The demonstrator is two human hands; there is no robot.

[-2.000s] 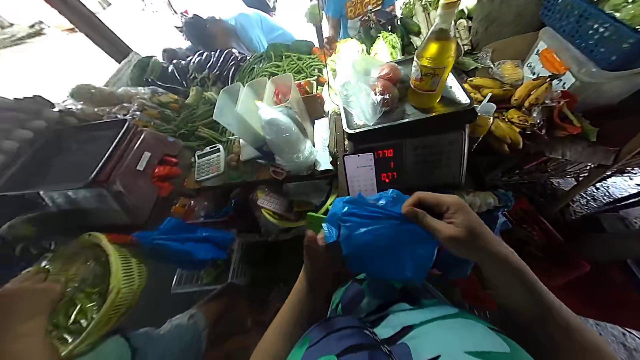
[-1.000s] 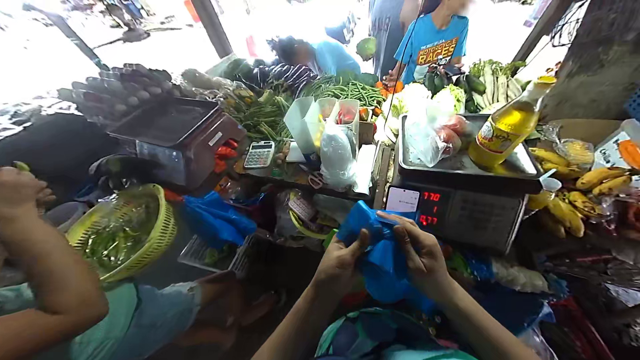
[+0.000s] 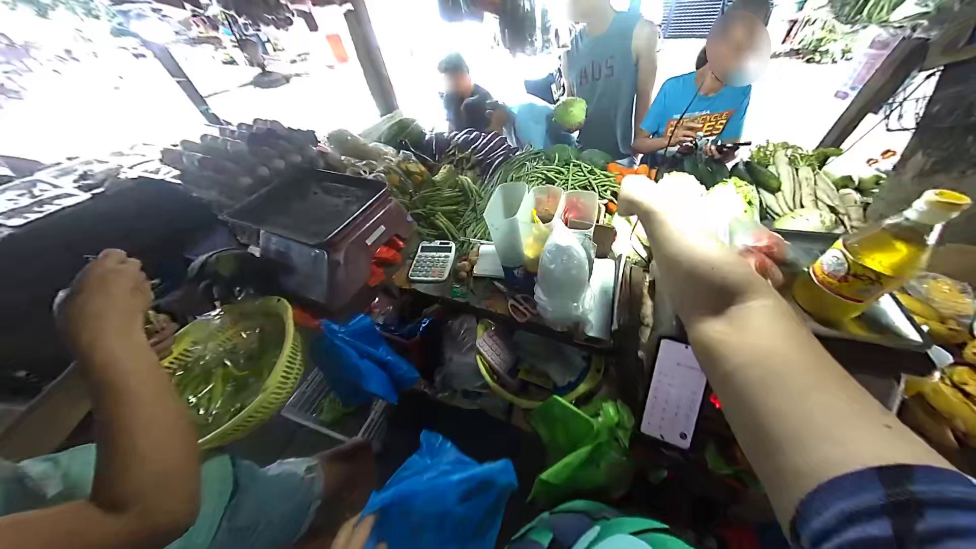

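Observation:
My left hand (image 3: pixel 355 532) shows only in part at the bottom edge, holding a blue plastic bag (image 3: pixel 442 492). My right hand (image 3: pixel 686 248) is stretched forward beside the scale, over the vegetables; its fingers are blurred and partly lost in glare, so its grip is unclear. Just right of it, a clear plastic bag with reddish produce (image 3: pixel 759 248) lies near a bottle of yellow oil (image 3: pixel 869 259) on the metal scale pan (image 3: pixel 900 316). A phone (image 3: pixel 674 393) stands below my right forearm, and a green plastic bag (image 3: pixel 583 450) hangs left of the phone.
A co-worker's hand (image 3: pixel 107 293) is above a yellow basket of green peppers (image 3: pixel 286 366) at left. A second scale (image 3: pixel 320 229), a calculator (image 3: pixel 432 261), scissors (image 3: pixel 521 307) and plastic containers (image 3: pixel 507 217) stand ahead. People are beyond the vegetables; bananas (image 3: pixel 942 396) lie at right.
My hands were together on the blue bag; now they are apart, the right reaching forward and the left low with the bag. The view has shifted, showing more of the stall's far side.

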